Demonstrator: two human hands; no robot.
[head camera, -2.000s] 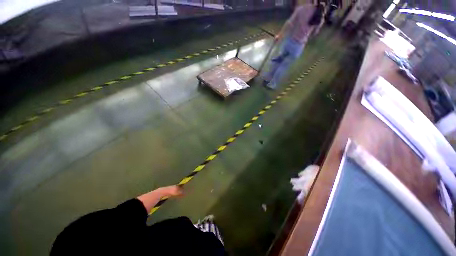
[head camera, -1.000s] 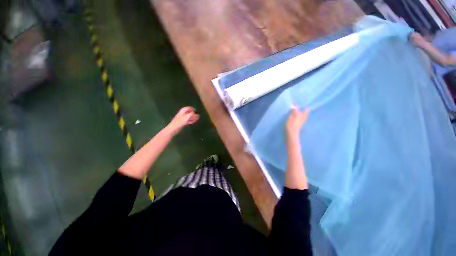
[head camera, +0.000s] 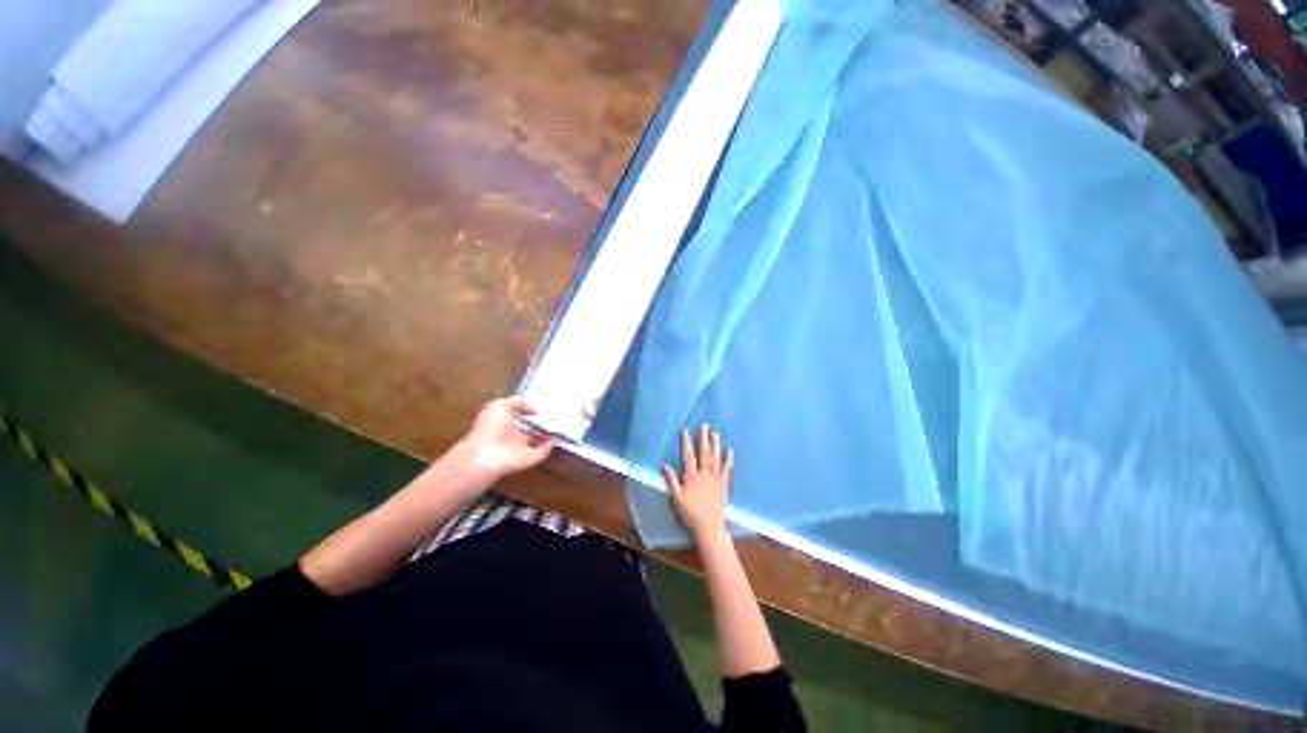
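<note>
A long white roll (head camera: 652, 236) lies across the left end of the stacked fabric lay (head camera: 614, 408). My left hand (head camera: 509, 437) is at the near end of the roll, its fingers closed on that end at the lay's corner. My right hand (head camera: 700, 480) lies flat with fingers spread on the sheer light-blue fabric (head camera: 803, 387), near the near edge of the lay. The sheer fabric lies wrinkled and folded over the lay to the right of the roll. A corner of it hangs past the white edge line (head camera: 889, 576).
The worn brown table (head camera: 387, 186) extends left of the lay. White sheets and a white roll (head camera: 108, 86) lie at the far left. Shelves with goods (head camera: 1190, 100) stand beyond the table. Yellow-black tape (head camera: 122, 513) marks the green floor.
My view has turned from the floor to the table. My left hand has come from over the floor to the roll's end. My right hand has lowered the fabric and now lies flat on it.
</note>
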